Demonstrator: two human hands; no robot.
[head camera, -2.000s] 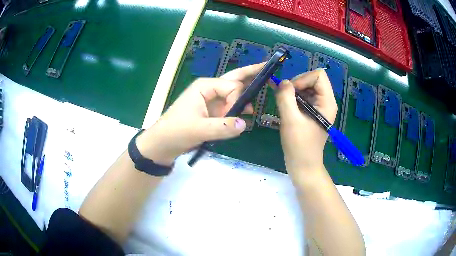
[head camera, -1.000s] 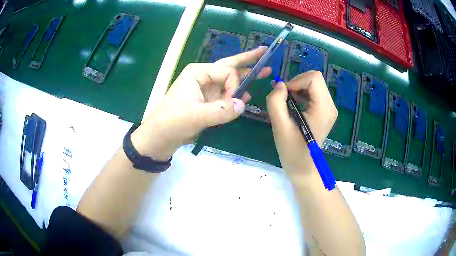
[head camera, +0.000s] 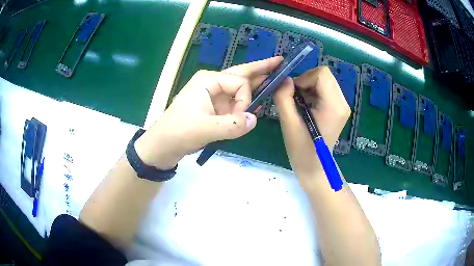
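My left hand (head camera: 208, 111), with a black wristband, holds a dark phone middle frame (head camera: 283, 75) nearly edge-on, tilted up to the right. The frame's lower end shows below my palm. My right hand (head camera: 317, 111) holds a black marker pen (head camera: 310, 120) with a bright blue end pointing down. The pen's tip is close to the frame's side edge; whether it touches cannot be told. Behind the hands, a row of frames with blue patches (head camera: 375, 111) lies on the green surface.
A pale yellow strip (head camera: 176, 62) crosses the green surface (head camera: 130, 78); several spaced frames (head camera: 80, 44) lie left of it. A red tray (head camera: 408, 34) and black ribbed stack are upper right. White paper (head camera: 234, 208) bears a dark frame (head camera: 33, 156) and blue pen (head camera: 36, 192).
The frames on the green surface have shifted left since one second ago. The held frame is turned differently and sits slightly lower at its top. Both hands have stayed in nearly the same place.
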